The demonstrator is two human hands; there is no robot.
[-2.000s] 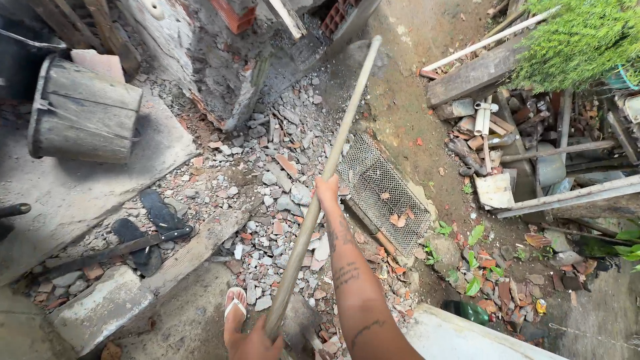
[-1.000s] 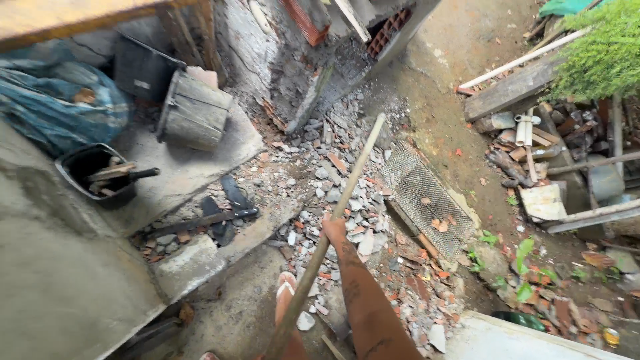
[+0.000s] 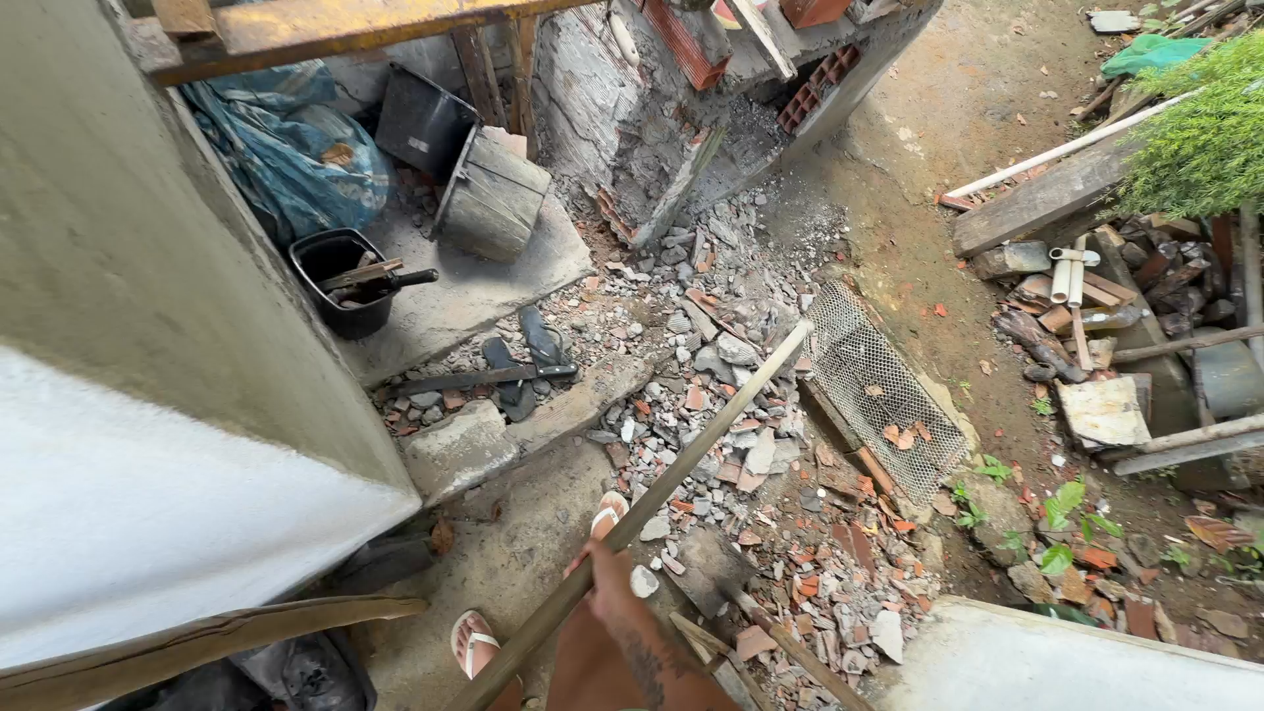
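A long wooden pole (image 3: 691,449) runs from the bottom edge up to the right, its far end over the rubble beside a wire mesh screen (image 3: 879,395). Around its lower part my right hand (image 3: 600,573) is closed, just above my feet in white flip-flops. My left hand is out of the frame. Broken concrete and brick rubble (image 3: 726,375) lies under and around the pole. Right of my hand, a shovel (image 3: 711,571) lies with its blade on the debris.
Black flip-flops (image 3: 515,380) and a machete (image 3: 474,378) lie on the left rubble. Behind them are a tipped bucket (image 3: 494,193), a black container (image 3: 346,281) and a blue tarp (image 3: 296,158). A white wall (image 3: 178,494) borders the left; scrap wood (image 3: 1047,197) lies at right.
My left hand, on the pole's lower end in the oldest frame, is out of view now. My right hand has come nearer my feet. The view has shifted left.
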